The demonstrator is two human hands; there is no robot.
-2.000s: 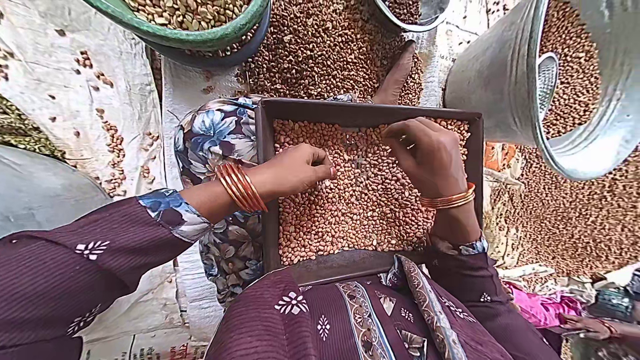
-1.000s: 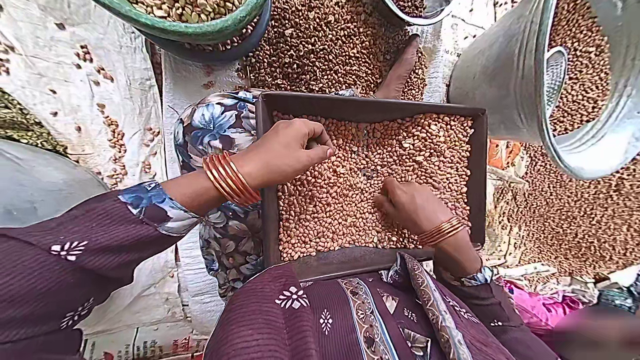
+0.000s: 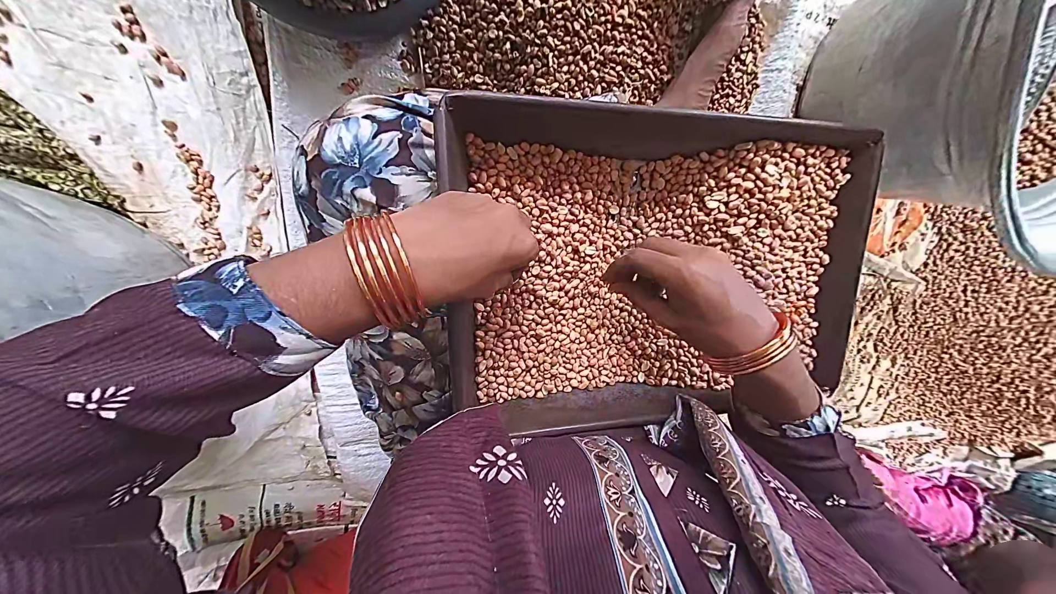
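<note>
A rectangular dark tray rests across my lap, spread with reddish-brown shelled peanuts. My left hand, with copper-coloured bangles on the wrist, is over the tray's left part; its fingers are curled and mostly hidden beneath the hand. My right hand is over the middle of the tray, thumb and fingertips brought close together just above the peanuts. Whether a peanut is between the fingers of either hand cannot be seen.
Beyond the tray lies a heap of darker nuts, with a bare foot at its right. A metal bucket stands at the upper right, above more spread nuts. A dark basin is at the top left. Sacking with scattered nuts covers the left ground.
My right hand has come down from the tray's upper right to its middle since the first frame. My left hand has turned knuckles up and its fingers have curled under.
</note>
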